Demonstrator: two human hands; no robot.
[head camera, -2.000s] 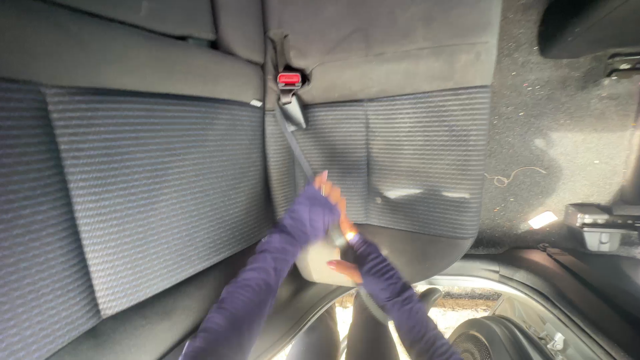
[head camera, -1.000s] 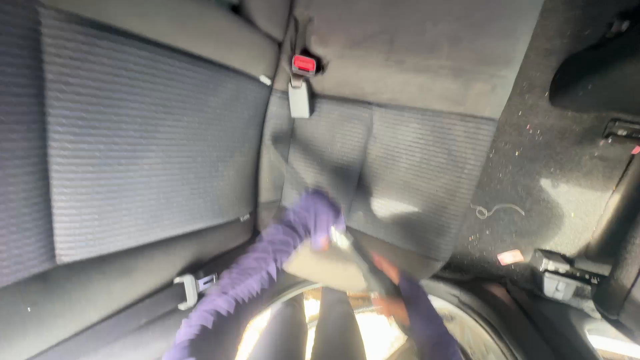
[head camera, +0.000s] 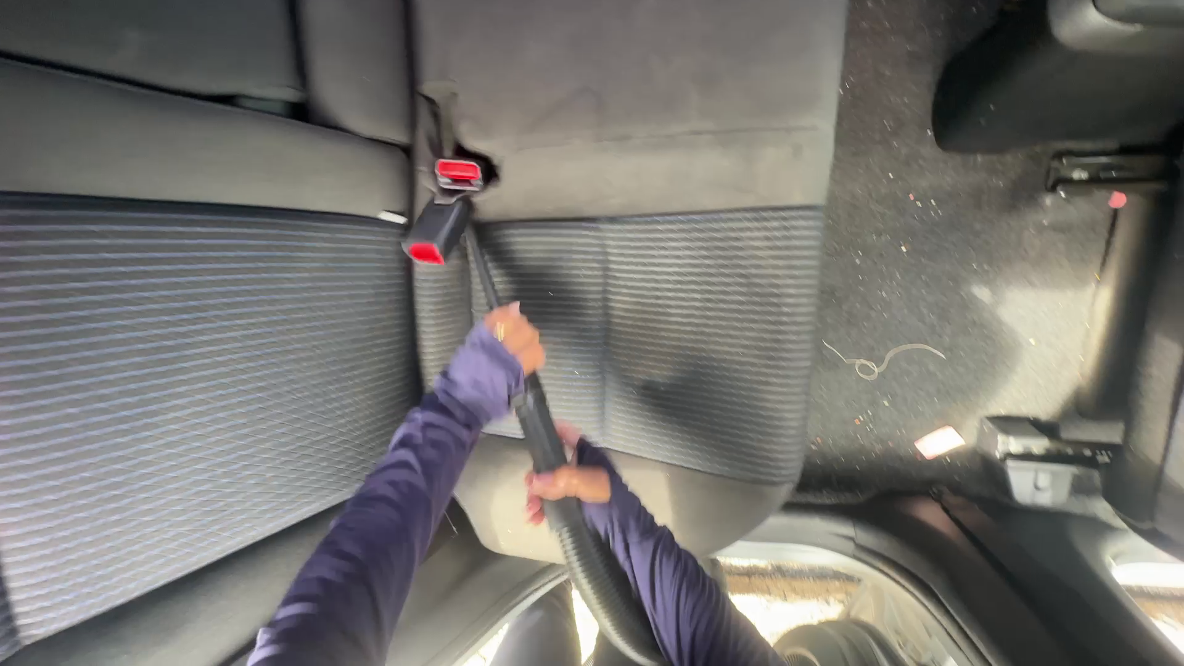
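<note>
A black vacuum crevice nozzle (head camera: 486, 270) runs from the seam beside the seat belt buckle down to a ribbed vacuum hose (head camera: 597, 578). My left hand (head camera: 516, 340), with a ring on one finger, is closed around the nozzle's upper part. My right hand (head camera: 569, 483) grips the thicker tube just above the ribbed hose. The nozzle's tip is near the buckles, at the crease of seat and backrest; its very end is hard to see. A red-button seat belt buckle (head camera: 458, 173) stands in its slot, and a second buckle (head camera: 437, 231) leans below it.
The striped fabric backrest (head camera: 203, 388) is at the left, the seat cushion (head camera: 712, 333) in the middle. On the gritty floor carpet (head camera: 888, 277) lie a curled string (head camera: 867, 368) and a pale scrap (head camera: 939, 442). A front seat rail (head camera: 1027, 444) and the door sill (head camera: 832, 532) bound the right side.
The nozzle's tip now lies up by the buckles, and my hands have moved up over the cushion from near its front edge. The second buckle now shows its red button.
</note>
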